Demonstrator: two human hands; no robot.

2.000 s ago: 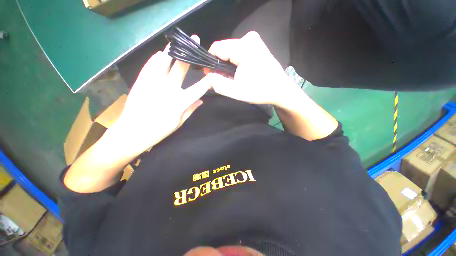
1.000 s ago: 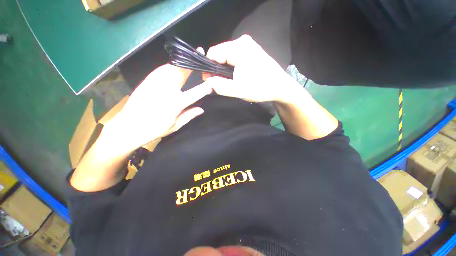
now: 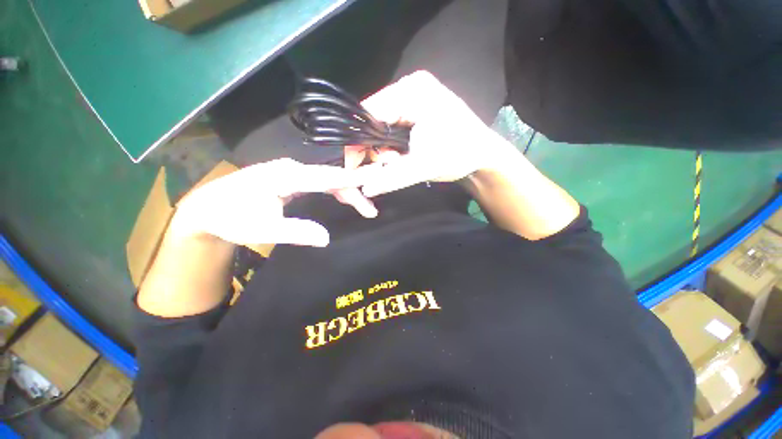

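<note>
A black cable bundle (image 3: pixel 334 118), folded into a long loop, is in front of my chest. My right hand (image 3: pixel 433 133) is closed around its right end; the looped strands fan out to the left. My left hand (image 3: pixel 266 199) is below and left of the bundle, its thumb apart and its fingers stretched toward my right hand. Its fingertips meet or overlap the right fingers below the bundle. No item shows in the left hand. The cable's end inside my right hand is hidden.
A green workbench (image 3: pixel 171 77) lies at upper left with a brown carton (image 3: pixel 193 12) on it. An open supply carton (image 3: pixel 147 231) stands low behind my left forearm. A person in dark clothing (image 3: pixel 634 69) is at upper right. Blue shelving with cartons (image 3: pixel 699 321) is at both sides.
My left hand has moved down and away from the looped strands, which it was touching or close behind. The bundle's loops have spread wider and sit slightly lower. My right hand still holds the bundle.
</note>
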